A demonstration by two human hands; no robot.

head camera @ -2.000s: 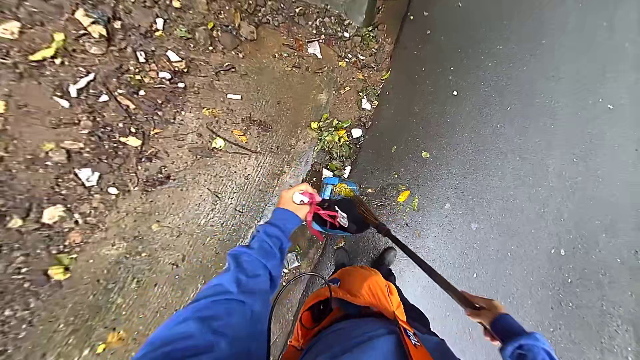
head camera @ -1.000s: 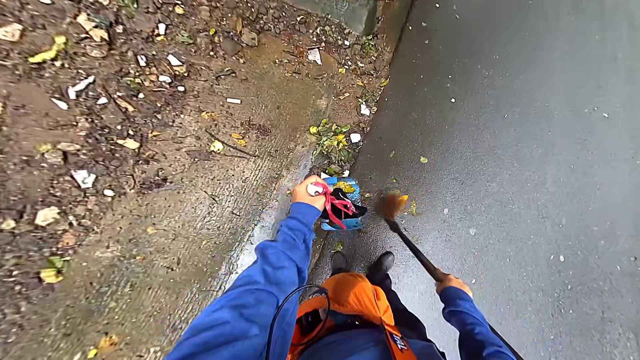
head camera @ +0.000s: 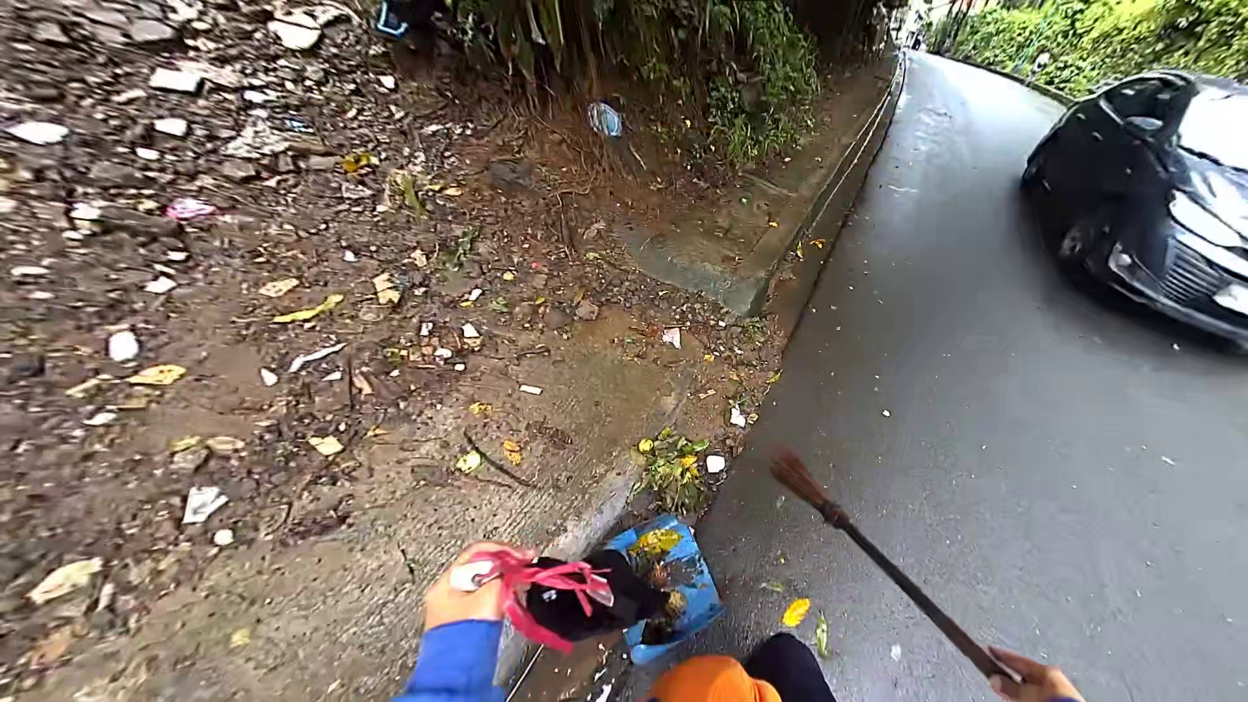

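Note:
At the lower middle of the head view my left hand (head camera: pixel 466 590) is closed on the top end of a dustpan handle, where pink ribbon (head camera: pixel 556 595) is tied and something black hangs. Below it the blue dustpan (head camera: pixel 697 585) rests by the curb with yellow leaves and debris in it. My right hand (head camera: pixel 1035 676), at the lower right, grips the stick of a broom (head camera: pixel 916 595). Its brown bristles (head camera: pixel 798 475) are over the asphalt, apart from the dustpan. A heap of green and yellow leaves (head camera: pixel 675 470) lies just beyond the dustpan.
A dark car (head camera: pixel 1150 205) is on the wet road at the right. The concrete curb (head camera: pixel 838 214) runs up the road's left side. Litter, stones and leaves cover the muddy ground at the left. Yellow leaves (head camera: pixel 796 612) lie on the asphalt near my knees.
The view has tilted up, showing the road ahead and a car. The broom's bristles were beside the dustpan and are now farther from it, out over the road.

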